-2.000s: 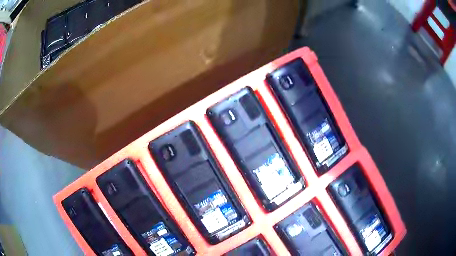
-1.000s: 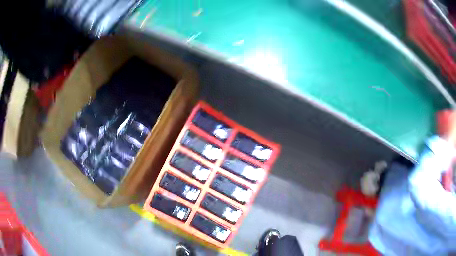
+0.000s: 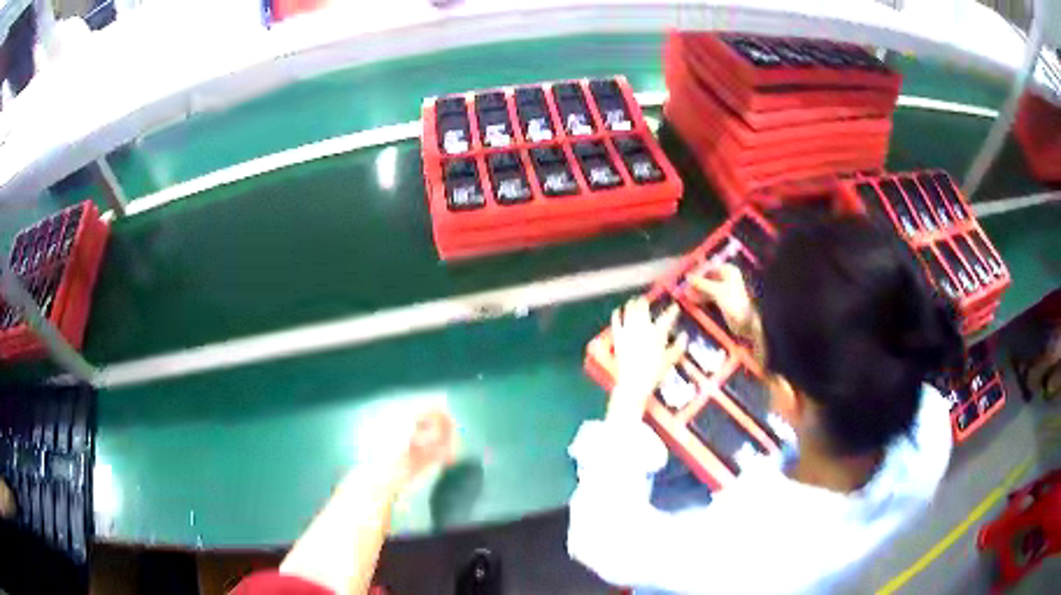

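My left hand [image 3: 431, 439] reaches in from the bottom over the green bench top [image 3: 256, 465], bare, with a red sleeve. It is small and blurred, and I see nothing in it. My right hand is out of the picture. Beyond the hand, a short stack of red turnover trays [image 3: 559, 215] lies at the back of the bench. Its top tray holds black phone housings in two rows, with silver-white patches.
A seated person in light blue [image 3: 745, 523] has both hands on another red tray [image 3: 599, 360] at right. A tall red stack [image 3: 780, 134] stands behind, more trays [image 3: 948, 250] at far right. Red trays [image 3: 76, 291] and black blister trays [image 3: 47, 465] are left. A white shelf [image 3: 349, 41] crosses above.
The view has swung from the carton and the red tray on the floor up to the bench. My left hand has come into view, and the seated person now shows at right.
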